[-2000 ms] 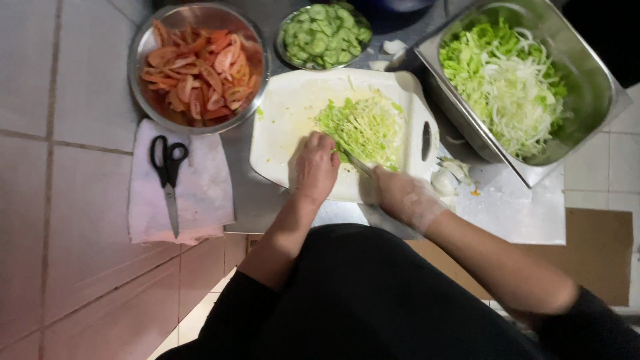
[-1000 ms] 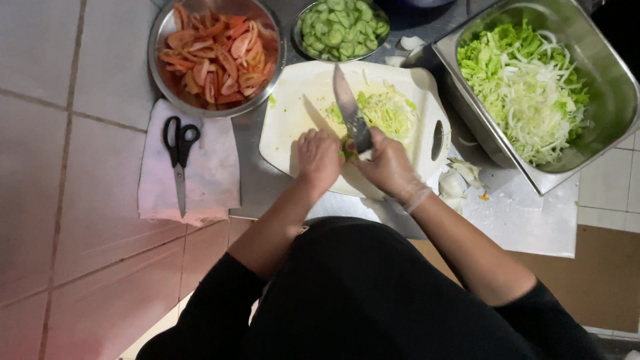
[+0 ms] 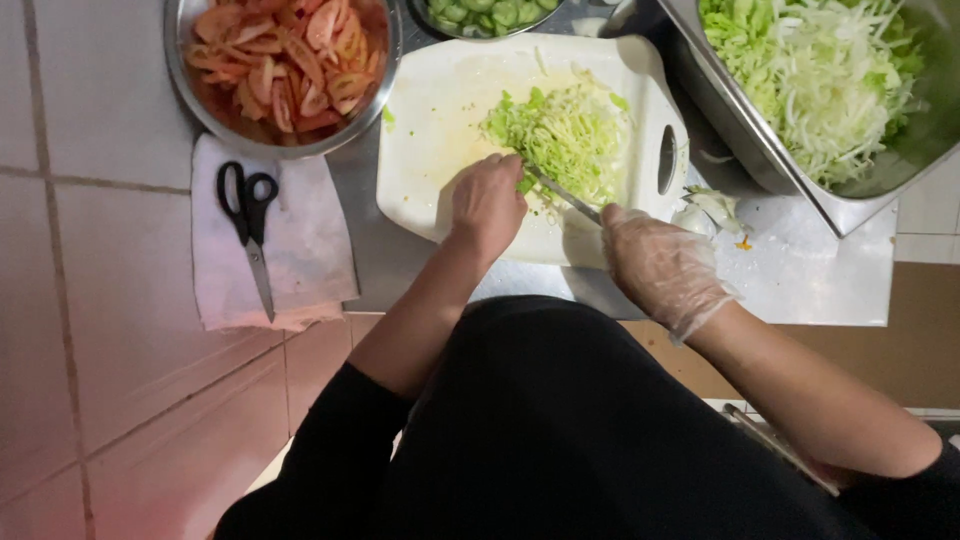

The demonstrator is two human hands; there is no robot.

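Observation:
A pile of finely sliced pale green leafy vegetable [image 3: 581,139] lies on a white plastic cutting board [image 3: 427,150]. My left hand [image 3: 491,202], with fingers curled, presses on a small green piece at the pile's lower left edge. My right hand [image 3: 660,259], in a clear plastic glove, is shut on the handle of a kitchen knife [image 3: 566,195]; the handle is hidden in the fist. The blade points up and left, its tip end close beside my left fingers. It touches the near side of the pile.
A steel bowl of sliced tomatoes [image 3: 285,71] stands at upper left, above black-handled scissors [image 3: 251,225] on a cloth [image 3: 319,240]. Sliced cucumbers [image 3: 487,11] are in a bowl beyond the board. A deep steel pan [image 3: 787,161] of shredded greens stands right; peel scraps [image 3: 712,210] lie near it.
A second ago the knife was raised, its blade pointing away over the board; now it is lowered beside the left fingers at the pile. My right hand has moved right, away from my left hand.

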